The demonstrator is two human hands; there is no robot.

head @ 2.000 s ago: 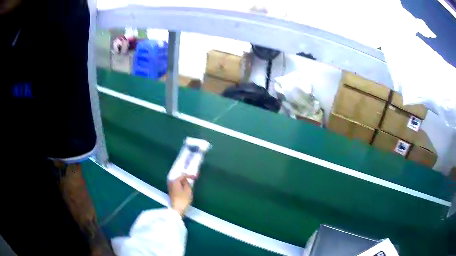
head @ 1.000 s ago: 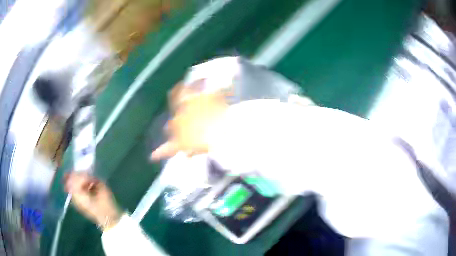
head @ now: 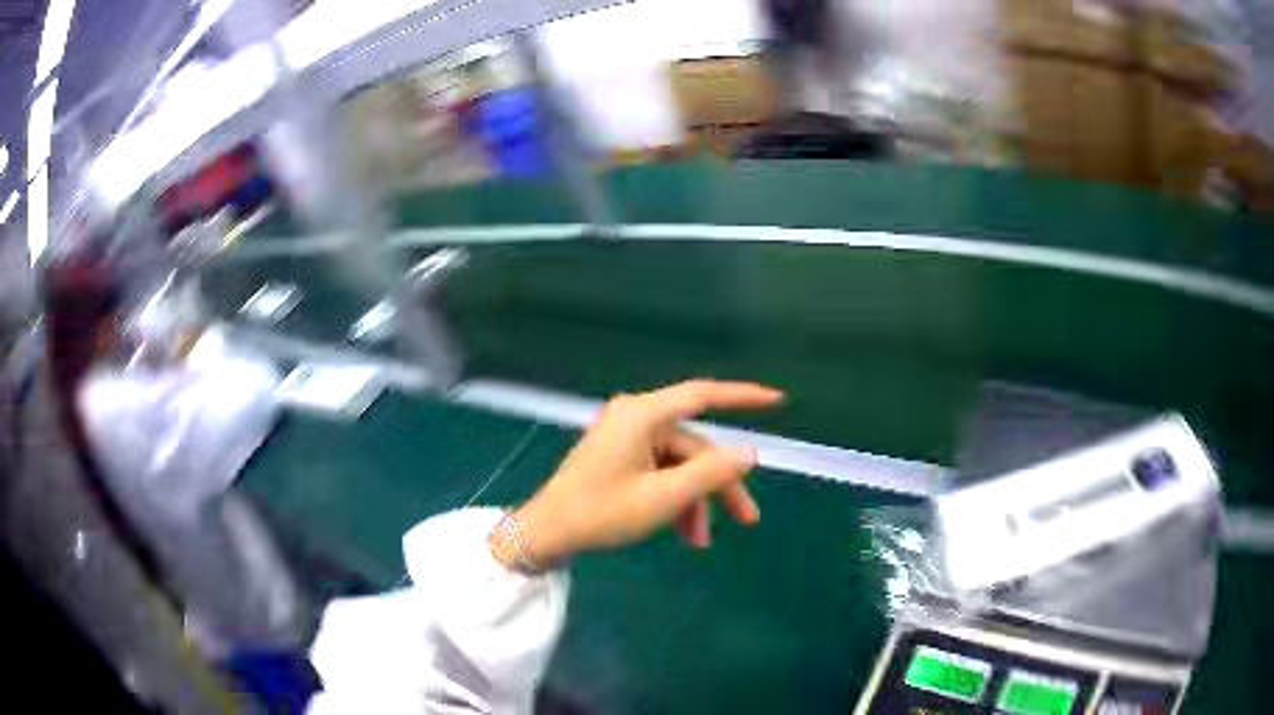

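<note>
My left hand (head: 643, 475) is open and empty, above the green bench, with its fingers spread towards the right. Its white sleeve comes up from the lower left. A white smartwatch retail box (head: 1076, 503) with a printed dark watch face lies tilted at the right, on or just above the counting scale. The scale (head: 978, 684) shows lit green displays and is cut off by the bottom edge. Shiny clear film (head: 901, 559) lies left of the box. My right hand is not in view.
A person in white (head: 182, 419) is at the left by the line. Blurred white boxes (head: 405, 296) lie on the green conveyor (head: 727, 314) at the left. A metal post (head: 335, 210) stands there. Brown cartons (head: 1118, 105) are stacked beyond the conveyor.
My left hand has let go of the slim white box it held. My right hand has left the scale area and the picture. The view has swung, showing more of the line at left.
</note>
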